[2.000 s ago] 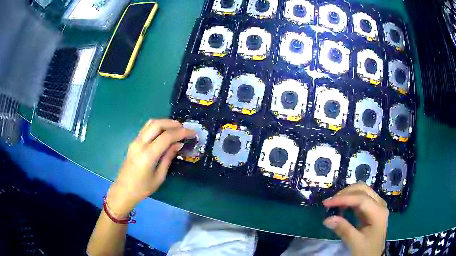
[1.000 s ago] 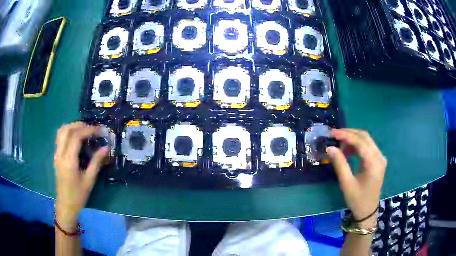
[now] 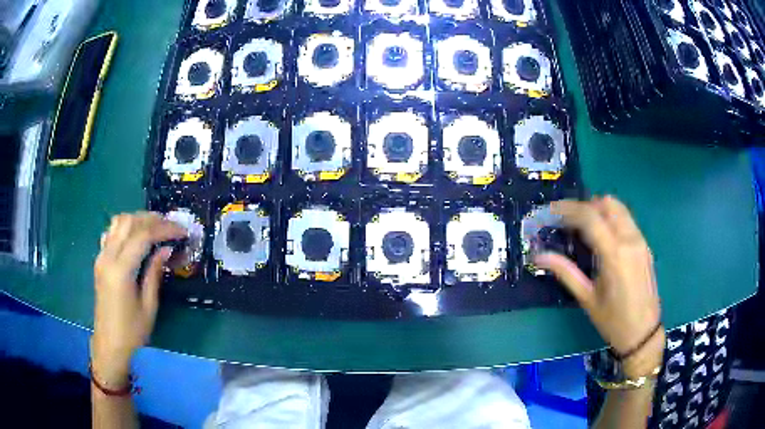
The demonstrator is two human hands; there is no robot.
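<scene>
A black blister tray (image 3: 352, 300) lies flat in front of me, its pockets filled with silver-white electronic modules with dark round centres and orange edges. My left hand (image 3: 134, 260) is at the front left corner pocket, thumb and fingertips at the module (image 3: 191, 224) there; whether they grip it or a small part is hidden. My right hand (image 3: 608, 268) is over the front right corner pocket, thumb and forefinger apart around the dark centre of the module (image 3: 537, 219). I cannot tell whether a small part is between its fingertips. The second front module (image 3: 243, 239) has its orange edge at the far side.
A smartphone (image 3: 82, 100) in a yellow case lies left of the tray on the green mat (image 3: 688, 209). Clear plastic bags (image 3: 42, 42) lie at the upper left. A tall stack of filled trays (image 3: 621, 84) stands at the right. More patterned trays show below the bench edge at lower right.
The view has swung right and the tray shows further left. My right hand has moved from the tray's front edge onto the right corner module. My left hand stays at the left corner pocket.
</scene>
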